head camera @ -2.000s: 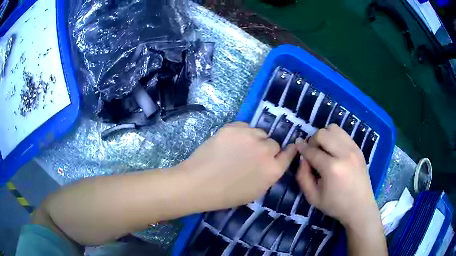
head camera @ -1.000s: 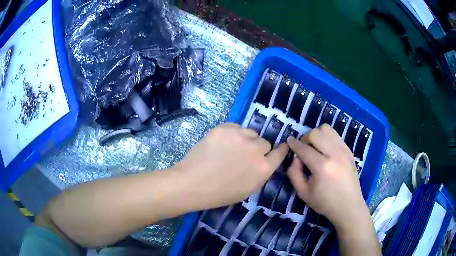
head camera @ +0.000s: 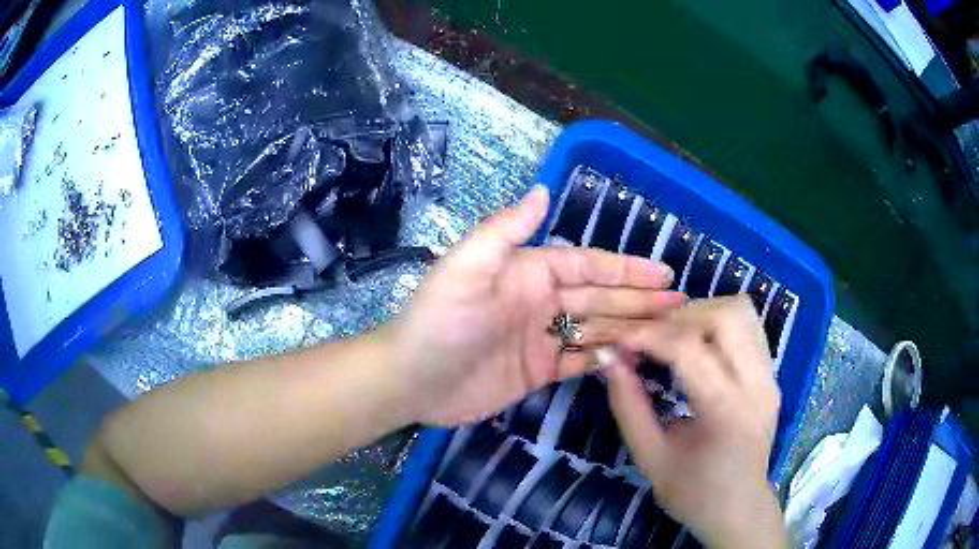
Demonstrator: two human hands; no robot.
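My left hand [head camera: 483, 322] is palm up with its fingers stretched out flat. A small pile of silvery metal fittings [head camera: 566, 330] lies on it near the base of the fingers. My right hand [head camera: 709, 413] is beside it, fingers bent and partly blurred, with a whitish patch at one fingertip close to the pile. Whether its fingertips pinch a fitting cannot be told. Both hands are over the blue parts tray [head camera: 811, 268], which holds slanted rows of black curved plastic parts [head camera: 613, 214] with shiny dots at the far ends. My hands hide the tray's middle.
A blue-rimmed tray [head camera: 166, 204] with tiny dark specks on white is at far left. A clear bag [head camera: 268, 118] spills black parts beside it. A tape roll [head camera: 902, 377], white crumpled material [head camera: 837, 466] and stacked blue trays [head camera: 907, 483] are at right. Green belt lies beyond.
My left hand has turned from knuckles up to palm up and opened, showing the fittings. My right hand has left the black part and moved slightly down, beside the left fingers.
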